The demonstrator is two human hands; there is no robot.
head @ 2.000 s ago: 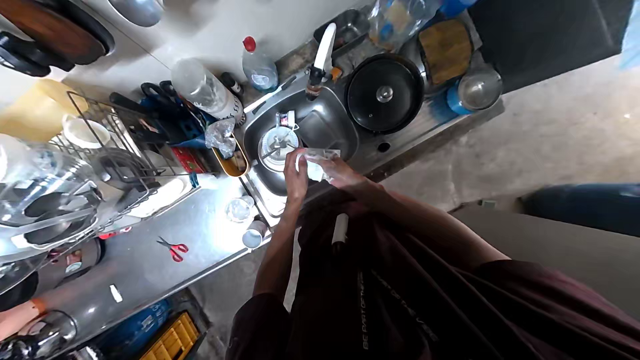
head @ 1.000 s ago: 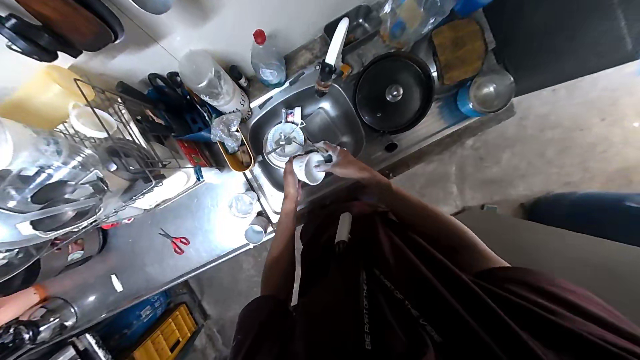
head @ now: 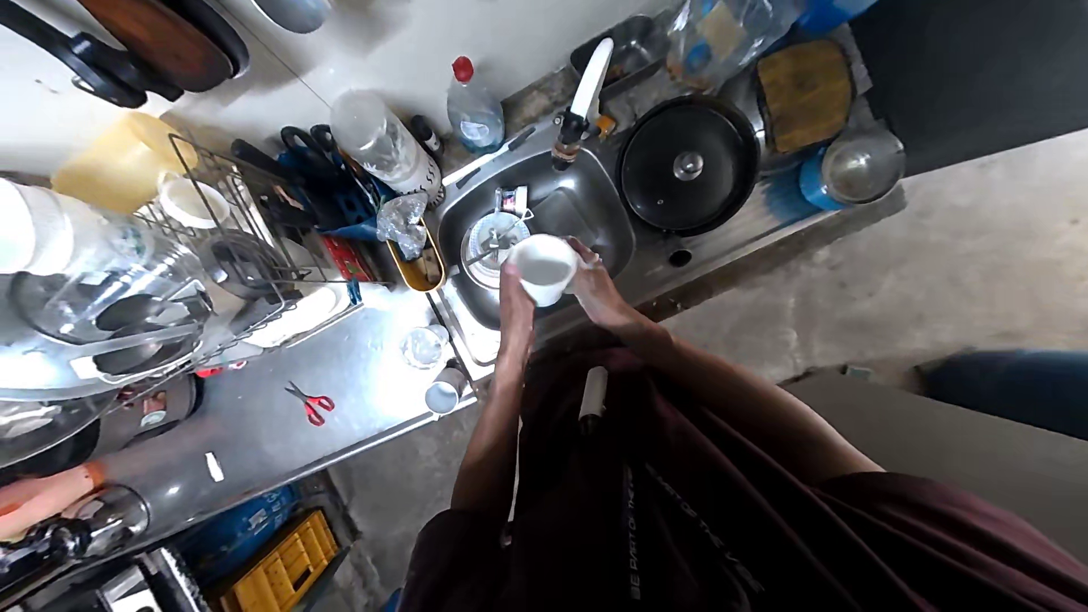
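Observation:
Between my left hand (head: 517, 310) and my right hand (head: 595, 285) is a white cup (head: 542, 265), gripped from both sides over the near edge of the steel sink (head: 619, 208). Its open top faces the camera. Some white foam or wetness shows on my right hand. Behind the cup, in the sink, a white plate (head: 481, 274) lies with cutlery (head: 501, 242) on it. A small packet (head: 511, 200) with printing is beside the plate. The faucet (head: 578, 110) with a white lever stands at the sink's back edge.
Right of the sink lies a black pan with a glass lid (head: 688, 166). A yellow container (head: 418, 270), a clear cup (head: 423, 347) and a grey cup (head: 445, 391) stand left. Red-handled scissors (head: 313, 405) lie on the steel counter (head: 255, 433). A wire dish rack (head: 229, 195) holds dishes.
The white cup has turned so that its open top faces the camera. Two seconds ago something clear or white, hard to make out, was between my hands at about the same place.

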